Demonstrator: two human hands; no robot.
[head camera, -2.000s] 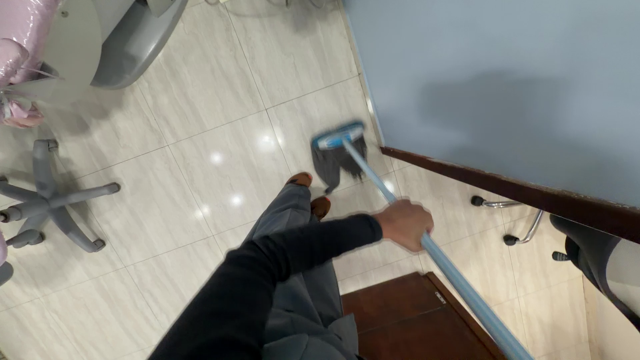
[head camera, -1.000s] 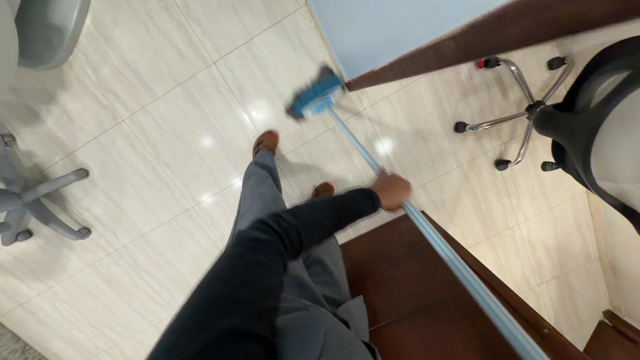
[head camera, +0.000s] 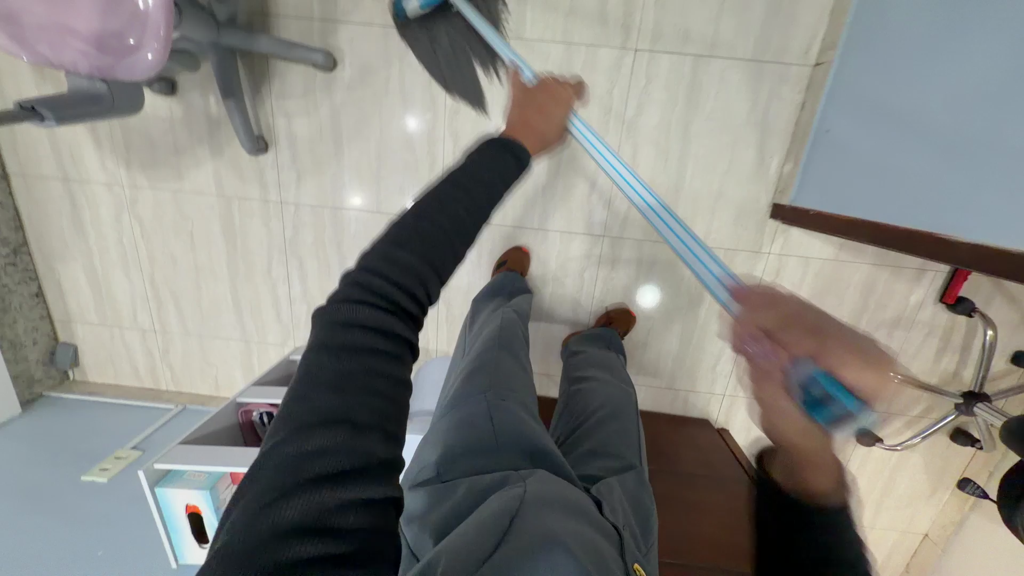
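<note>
A broom with a white and blue striped handle (head camera: 656, 212) runs slantwise across the head view. Its dark bristles (head camera: 452, 52) and blue head are at the top, partly cut off by the frame's edge. My left hand (head camera: 544, 112) grips the handle not far from the bristles. Blurred by motion, my right hand (head camera: 800, 352) is closed around the other end, just above the blue end grip (head camera: 828, 400). Both arms wear black sleeves.
Grey chair legs (head camera: 240, 80) stand at upper left beside a pink seat (head camera: 88, 36). At right are a blue wall panel (head camera: 920, 120) with dark wood trim and a chrome chair base (head camera: 972, 404). A brown wooden piece (head camera: 696, 480) and white shelf (head camera: 204, 458) lie near my legs.
My right hand has come into view on the handle's end. The broom head has moved away from the corner of the blue panel, toward the grey chair legs. The view has shifted greatly.
</note>
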